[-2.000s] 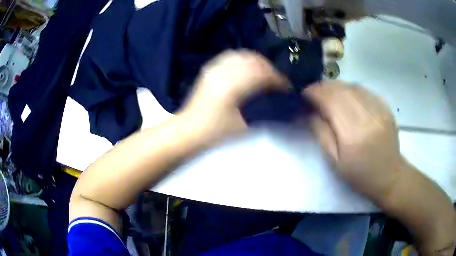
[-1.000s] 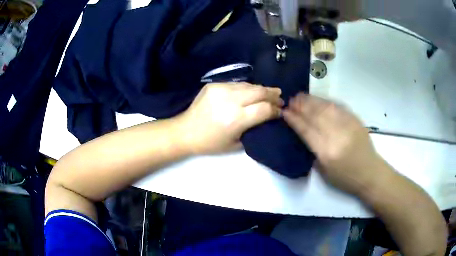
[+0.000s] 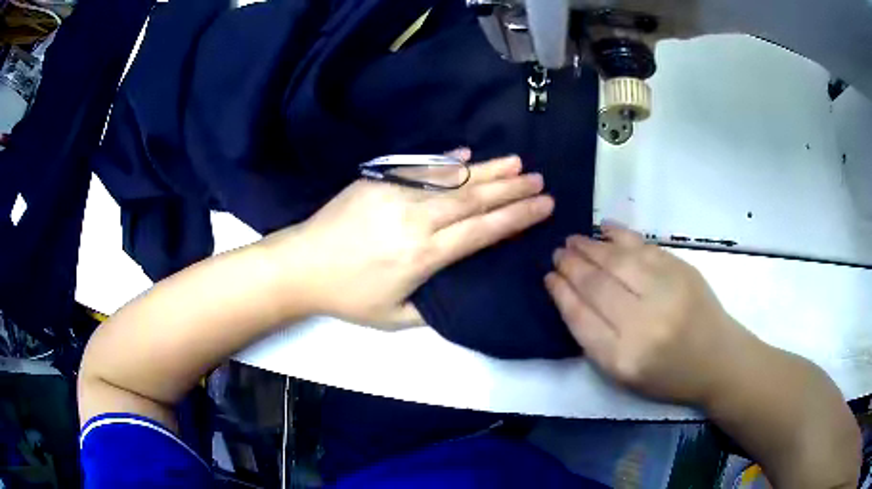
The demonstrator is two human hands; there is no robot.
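Dark navy cloth (image 3: pixel 478 105) lies under the machine head, its rounded lower end on the white table. The metal presser foot (image 3: pixel 537 89) is above the cloth. My left hand (image 3: pixel 411 239) lies flat on the cloth, fingers extended towards the right. Slim thread snips (image 3: pixel 413 172) sit at its far side, with the little finger apparently through their loop. My right hand (image 3: pixel 641 315) rests with its fingertips on the cloth's right edge, palm down; its thumb is hidden. No grip on the cloth shows.
The grey-white machine head (image 3: pixel 708 19) is at the top right, with a cream ribbed knob (image 3: pixel 627 97) below it. A yellow-tan ticket (image 3: pixel 410 31) lies on the cloth. More navy cloth with a white label (image 3: pixel 18 209) hangs at the left. The white table (image 3: pixel 478 382) has a curved front edge.
My left hand has flattened and spread on the cloth. My right hand has moved down and slightly right, away from the left. The rounded cloth end lies flatter and lower. The snips shifted slightly down.
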